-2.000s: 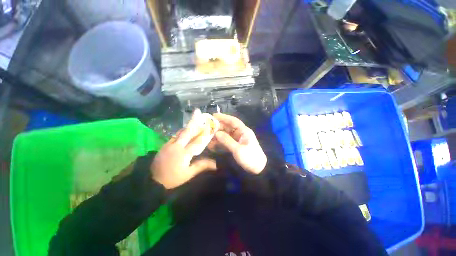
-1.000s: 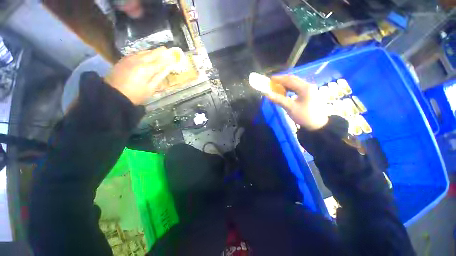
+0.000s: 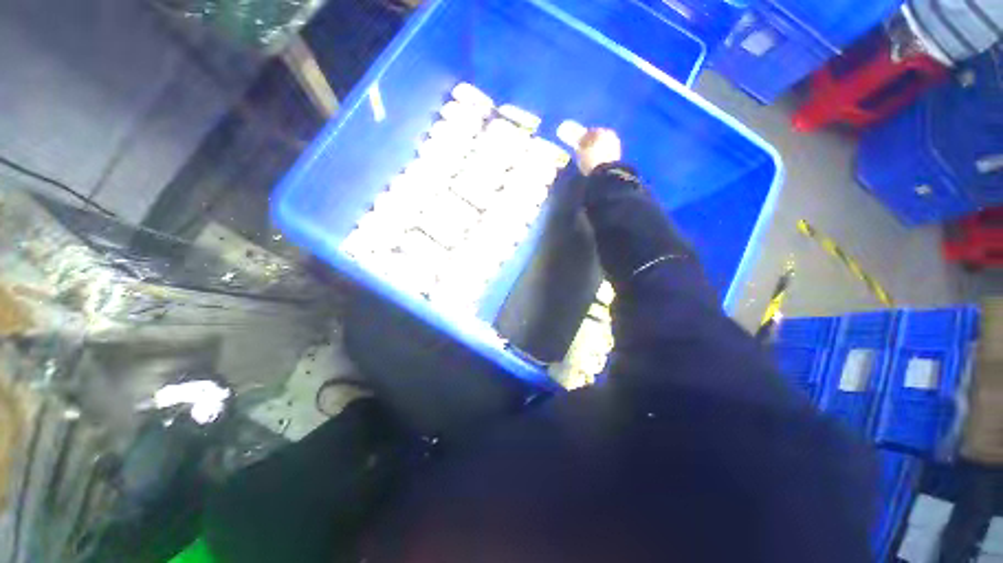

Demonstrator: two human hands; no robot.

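My right hand (image 3: pixel 599 150) is inside the large blue tote bin (image 3: pixel 704 143), small and partly hidden by its dark sleeve. Its fingers are on a white-glaring moulded part (image 3: pixel 570 133), near the far end of the rows. Neat rows of moulded parts (image 3: pixel 456 203) fill the left half of the bin. A black separator sheet (image 3: pixel 550 288) lies beside the rows, with more parts showing past its near edge. My left hand is out of the picture.
The grey, stained machine bed (image 3: pixel 121 374) is at the left. A sliver of the green tote bin (image 3: pixel 194 552) shows at the bottom left. Stacked blue crates (image 3: pixel 918 379) stand at the right. Yellow-black tape (image 3: pixel 845 262) marks the floor beyond the bin.
The view has swung right to the blue bin. My right hand has moved from over the bin's left edge, with its part, to inside the bin. My left hand has left the picture.
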